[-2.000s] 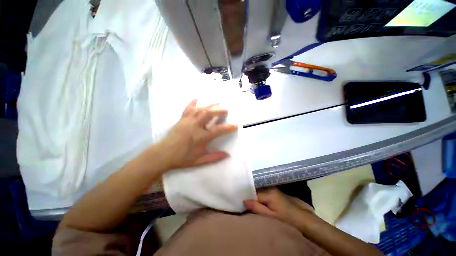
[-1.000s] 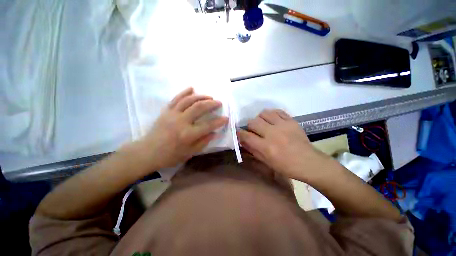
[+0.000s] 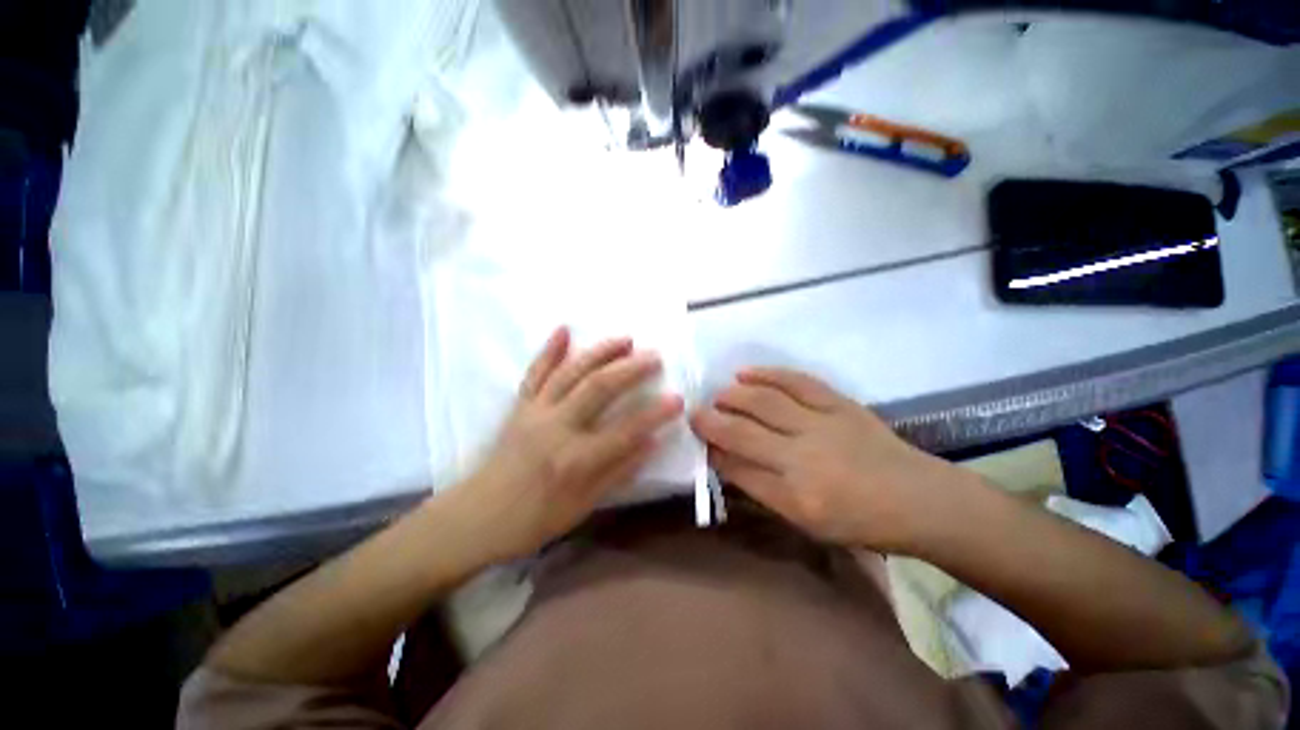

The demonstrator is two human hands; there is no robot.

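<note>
A bright white garment piece (image 3: 556,271) lies on the machine table below the sewing machine head (image 3: 592,50), overexposed near the needle. My left hand (image 3: 578,442) lies on the cloth with its fingers slightly apart. My right hand (image 3: 798,449) is at the cloth's right edge, its fingertips on a narrow white edge or strip (image 3: 702,492) that hangs at the table's front edge. Whether the fingers pinch it is too blurred to tell. A blue knob (image 3: 743,177) sits right of the needle.
Thread snips (image 3: 891,143) with an orange-and-blue handle lie right of the needle. A black smartphone (image 3: 1105,243) lies farther right. Stacked white pieces (image 3: 214,285) cover the table's left. The ruler-marked front edge (image 3: 1027,407) runs right. White cloth (image 3: 998,628) and red loops show below.
My right hand has come up from below the table edge to the cloth's right border. My left hand has moved slightly toward me. The cloth no longer hangs wide over the front edge.
</note>
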